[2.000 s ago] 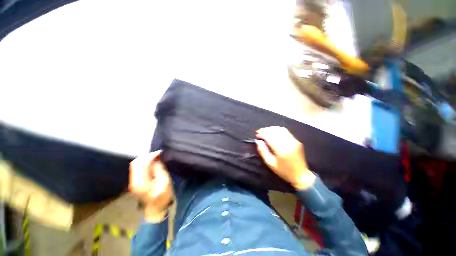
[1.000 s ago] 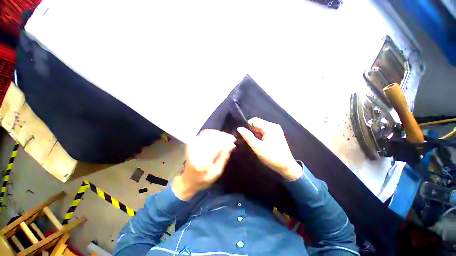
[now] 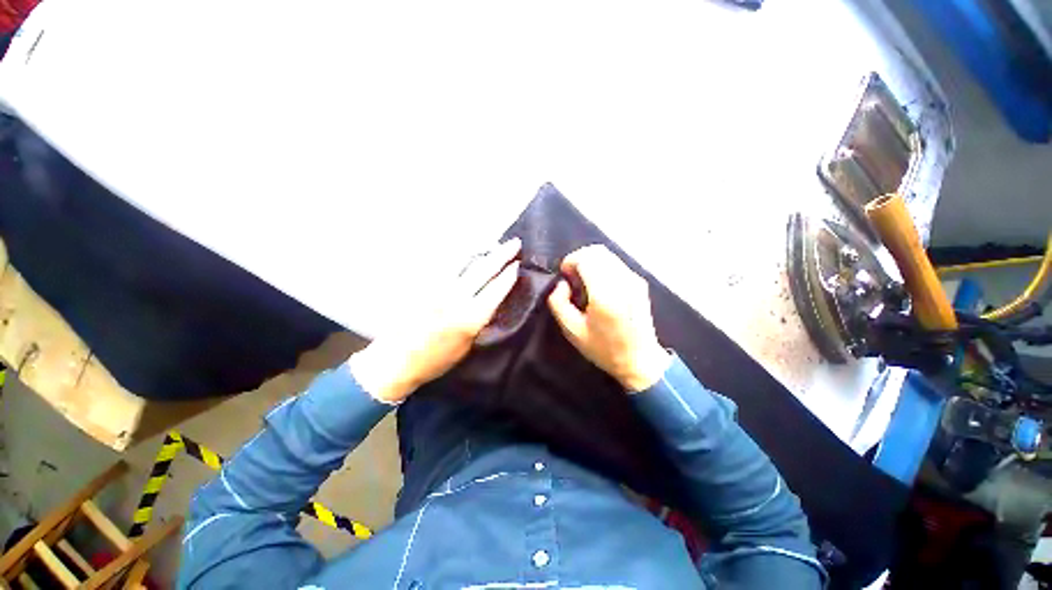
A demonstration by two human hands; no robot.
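Note:
A dark garment piece [image 3: 715, 369] lies over the near edge of the white pressing table [image 3: 381, 127], its pointed corner on the white cover and the rest hanging toward my body and to the right. My left hand [image 3: 444, 323] lies on its left side with fingers stretched toward the corner, a shinier wrinkled part beside the fingertips. My right hand [image 3: 606, 311] has its fingers curled and pinches a fold of the cloth just below the corner. What lies under the fingers is hidden.
The steam iron [image 3: 842, 288] with its wooden handle stands at the right, beside a metal iron rest [image 3: 877, 144]. A blue tray [image 3: 911, 426] and cables are at the right end. Dark cloth [image 3: 138, 277] hangs at the left edge. A wooden stool [image 3: 87, 536] and floor tape are lower left.
The cloth has turned so its corner points away from me. My left hand has opened from a raised, closed pose and now lies flatter on the cloth. My right hand still pinches near the corner.

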